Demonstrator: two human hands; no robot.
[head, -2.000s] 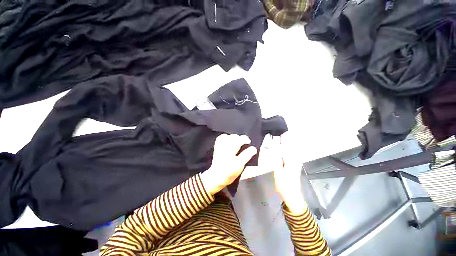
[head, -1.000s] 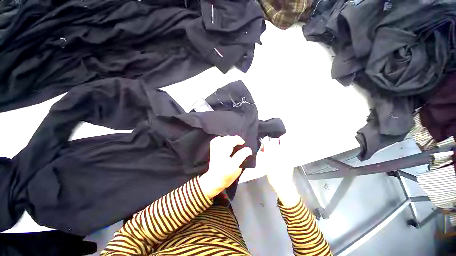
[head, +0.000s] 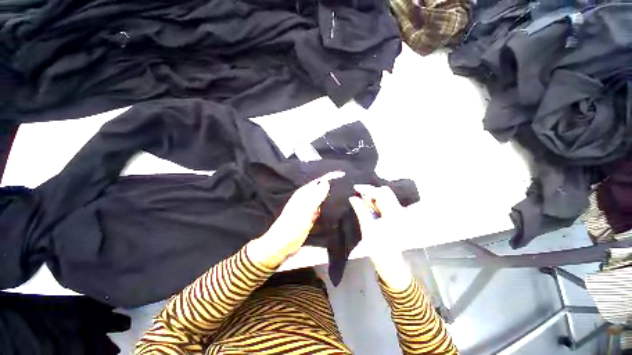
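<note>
The black trousers (head: 173, 222) lie across the white table with the two long legs toward the left. The waist end is bunched at the right, and a narrow flap hangs over the table's front edge. My left hand (head: 294, 218) holds the cloth at that end between fingers and thumb. My right hand (head: 380, 215) is just right of it, partly washed out by glare, closed around small thread snips (head: 375, 210) with a blue spot. Its fingertips are at the cloth. White loose threads (head: 350, 147) and a pale label (head: 306, 152) show behind my hands.
A large pile of black garments (head: 173, 55) lies behind the work. Another dark pile (head: 582, 104) is at the right, near a plaid garment (head: 431, 24). The white table (head: 450, 152) ends in front of me, above grey metal legs (head: 485, 260). More black cloth (head: 55, 322) is at lower left.
My left hand has opened out from a curled grip higher on the cloth, and the waist end now hangs down between my hands. The whole view has shifted slightly.
</note>
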